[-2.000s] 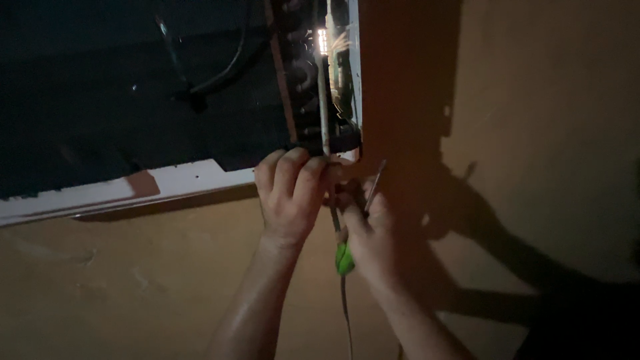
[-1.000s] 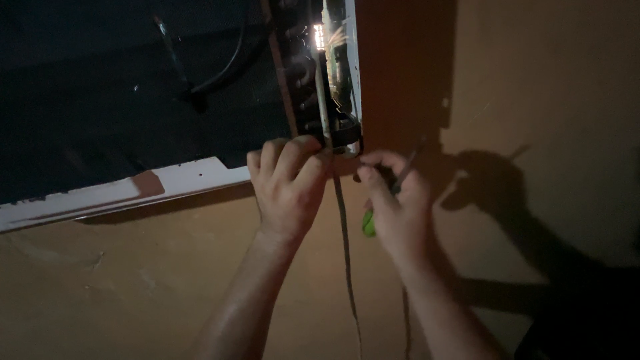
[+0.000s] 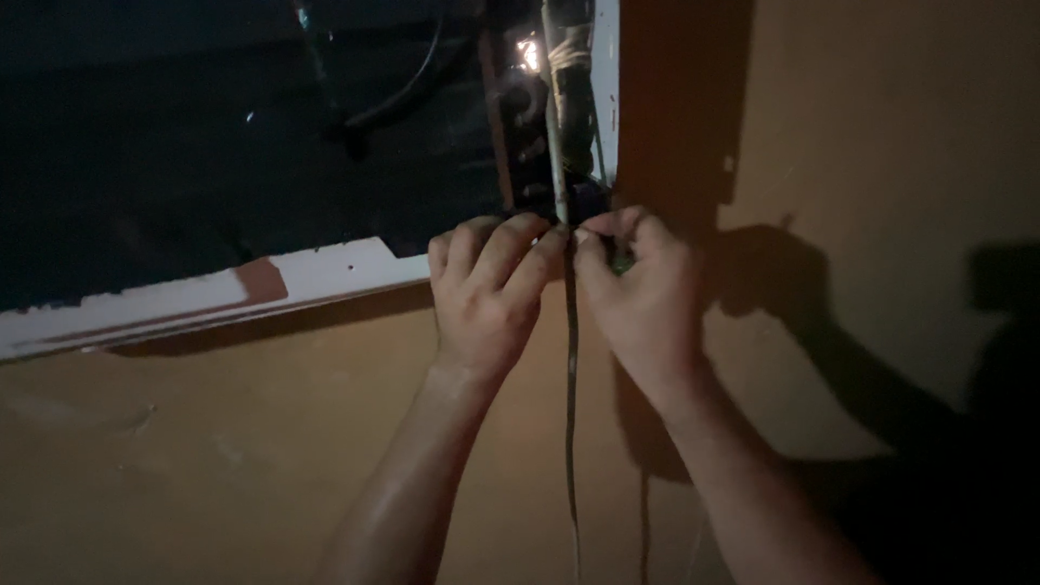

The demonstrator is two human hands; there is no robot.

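Observation:
My left hand [image 3: 487, 296] lies over the lower edge of a white metal frame [image 3: 349, 268], its thumb and index finger at a dark cable [image 3: 571, 366] that hangs down the wall. Close by on the right, my right hand [image 3: 642, 284] has thumb and index finger pinched at the same spot; whether they grip the cable cannot be told. Something green [image 3: 623, 262] shows between its fingers, mostly hidden in the palm. Above the hands a pale cable or tube [image 3: 556, 154] runs up beside a bundle wrapped in dark material [image 3: 575, 114].
A dark panel [image 3: 203, 162] fills the frame, with a curved thin tube [image 3: 410, 81] in it and a bright light reflection near its right side. The brown wall [image 3: 244, 455] lies below and to the right, with shadows of the arms on it.
My right hand has moved in from the right to the left hand's fingertips. The green thing, plainer below the hand before, is now mostly hidden in it. My left hand stays at the frame's edge.

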